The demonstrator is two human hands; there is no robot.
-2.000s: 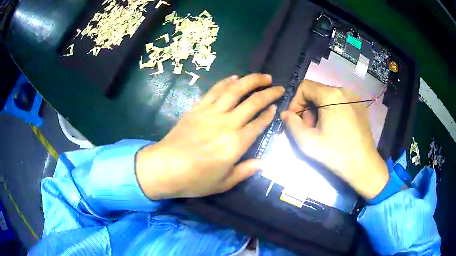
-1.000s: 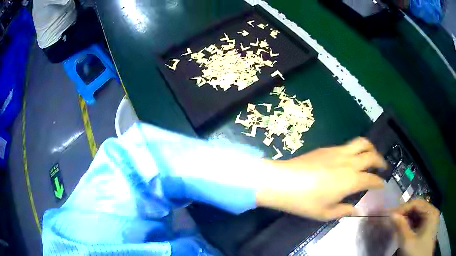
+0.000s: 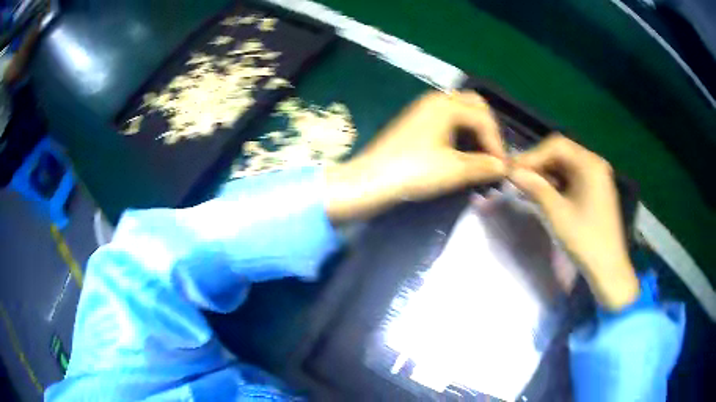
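Note:
The open tablet [image 3: 463, 314] lies in its black foam tray [image 3: 334, 330], its large sheet glaring white; the image is blurred. My left hand [image 3: 424, 153] and my right hand [image 3: 577, 204] meet above the tablet's top end, thumbs and forefingers pinched together and fingertips touching. What is between the fingertips is too small and blurred to make out. The hands hide most of the circuit board.
A second black tray [image 3: 169, 161] at the upper left holds a heap of cream pieces [image 3: 208, 94]. Another cream heap [image 3: 310, 137] lies on the green bench beside it, partly behind my left sleeve. A blue stool [image 3: 47, 177] stands at far left. A white stripe [image 3: 385, 43] runs behind.
My left hand has moved to meet my right hand above the tablet's top end. The dark wire seen earlier at my right fingers no longer shows clearly. The camera view has shifted, showing more of the tablet.

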